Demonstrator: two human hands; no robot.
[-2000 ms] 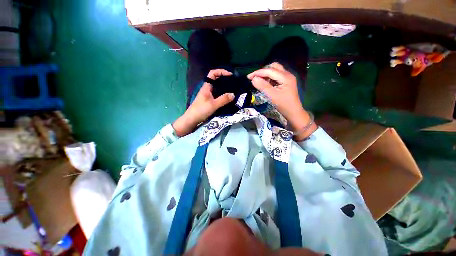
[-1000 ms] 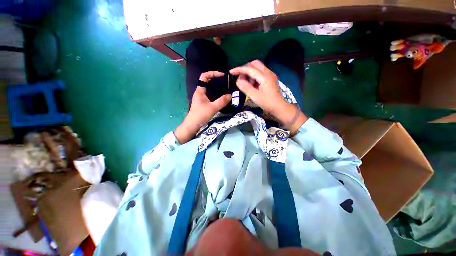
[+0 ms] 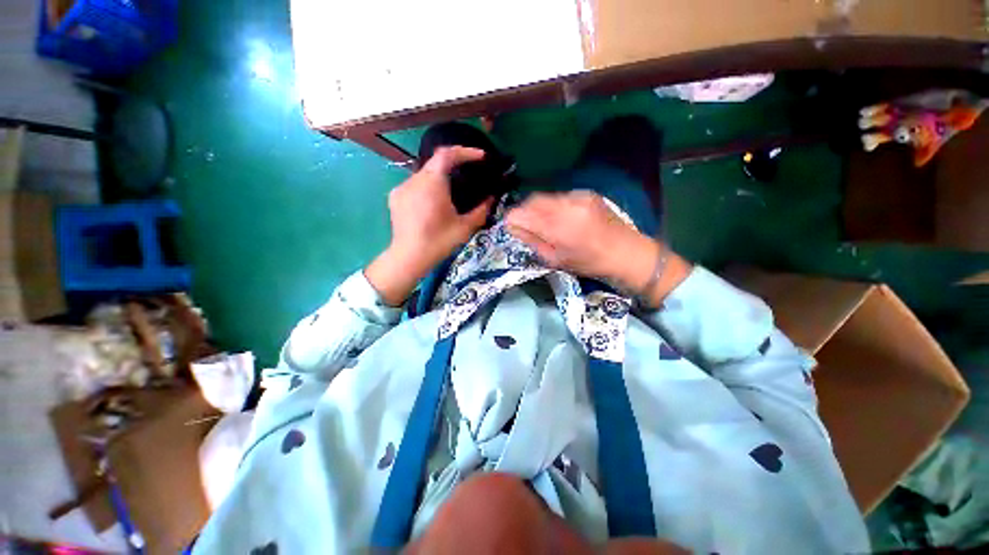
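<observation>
A black plush toy point(image 3: 475, 186) is above my lap, seen as a dark lump against my dark trouser leg. My left hand point(image 3: 432, 213) holds it, fingers over its top and thumb at its lower side. My right hand point(image 3: 575, 230) is just right of and below the toy, over the printed apron point(image 3: 488, 255), slightly blurred, its fingers pointing left. I cannot tell whether it holds a needle or thread; none shows.
A white tabletop point(image 3: 434, 54) with cardboard point(image 3: 705, 33) is ahead. An open cardboard box point(image 3: 884, 379) is at right. An orange-pink plush point(image 3: 922, 130) lies far right. A blue stool point(image 3: 119, 244), blue crate point(image 3: 106, 30) and white sack point(image 3: 226, 382) are at left.
My left hand has turned more upright with the toy, and the white label no longer shows. My right hand has come away from the toy, down and to the right. The view has shifted slightly.
</observation>
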